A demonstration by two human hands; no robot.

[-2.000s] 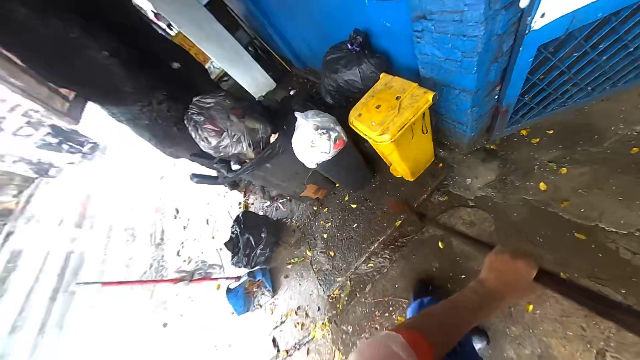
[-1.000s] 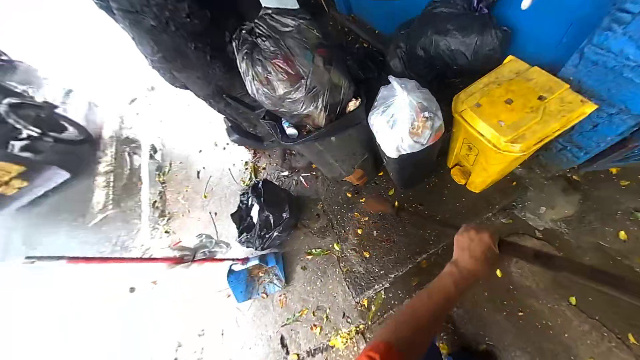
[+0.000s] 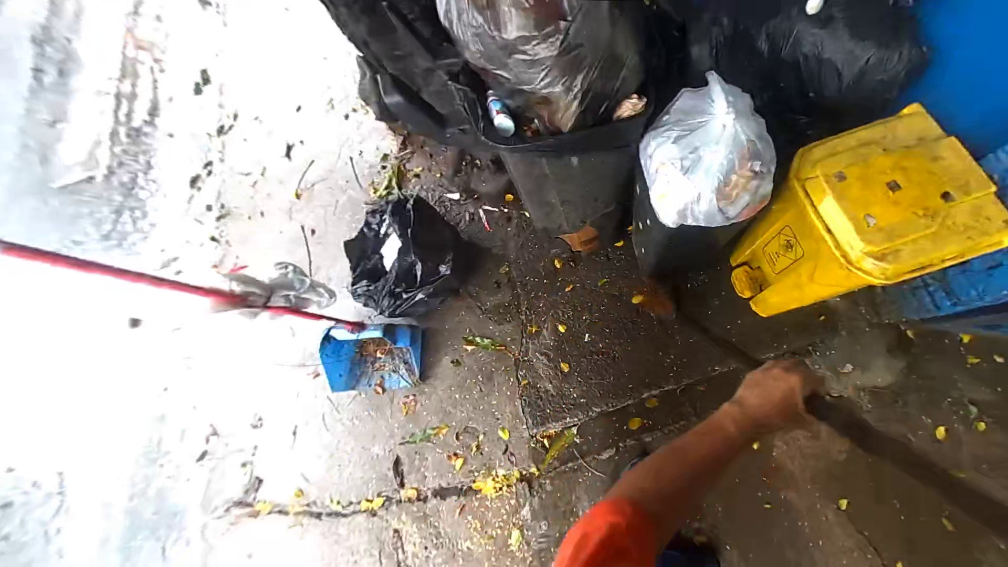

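Observation:
My left hand [image 3: 780,394] is closed around a long dark pole [image 3: 890,453] at the lower right; the arm wears an orange sleeve. The pole's far end [image 3: 657,299] is a blurred brown shape near the ground by a dark bin; its kind cannot be told. My right hand is out of view. Left of centre, a blue dustpan [image 3: 370,358] with debris in it lies on the ground, joined to a long red handle [image 3: 118,272]. Just above it sits a black plastic bag [image 3: 405,256]. Small yellow leaves [image 3: 496,482] are scattered over the pavement.
A dark bin [image 3: 567,177] holds a full translucent bag [image 3: 551,55]. Beside it, a white plastic bag [image 3: 709,157] tops a smaller dark bin [image 3: 681,248]. A yellow lidded bin [image 3: 858,220] stands near a blue wall. Pavement cracks [image 3: 441,492] cross the ground.
The view has shifted closer to the bins and dustpan. My left hand stays on the pole throughout. The motorcycle seen at the left one second ago is out of view.

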